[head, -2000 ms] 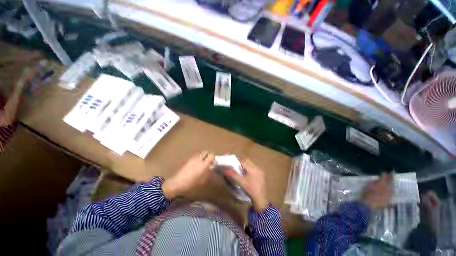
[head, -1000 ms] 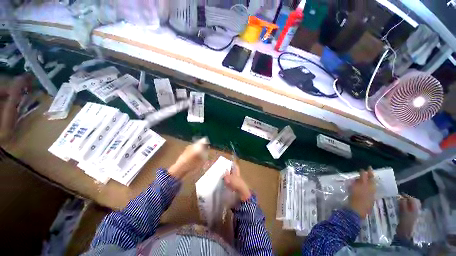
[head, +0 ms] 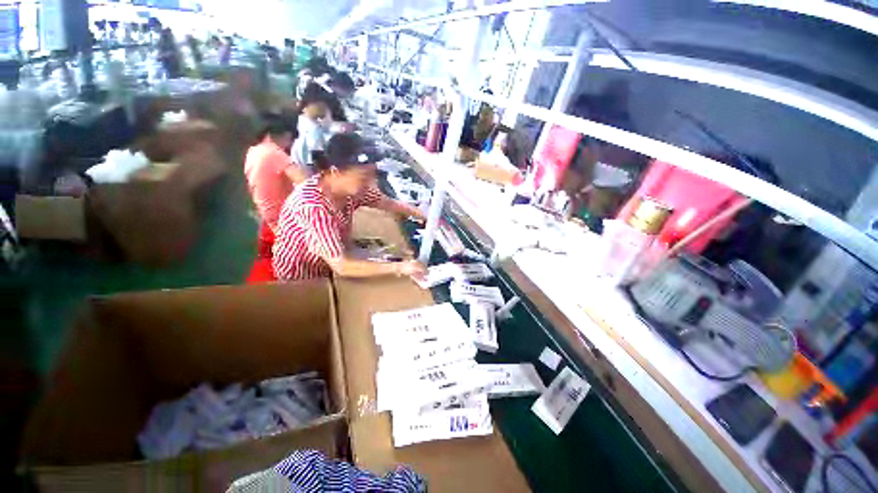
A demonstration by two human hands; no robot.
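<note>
A fanned stack of slim white printed boxes (head: 438, 380) lies on the brown cardboard sheet (head: 481, 467). More white boxes lie beyond it on the dark green conveyor belt (head: 539, 448), one of them tilted near the belt's far side (head: 560, 400). A blue-and-white striped sleeve of mine shows at the bottom edge, but neither of my hands is visible. What they hold cannot be seen.
A large open carton (head: 217, 318) with grey-white bagged parts (head: 236, 414) stands at left. A person in a red striped top (head: 310, 226) reaches over the ledge ahead. A white shelf (head: 626, 342) with two phones and cables runs along the right.
The view has swung left and up. My hands, the white box held in them and the bagged boxes at right have left the picture. The large carton and people ahead have come into view.
</note>
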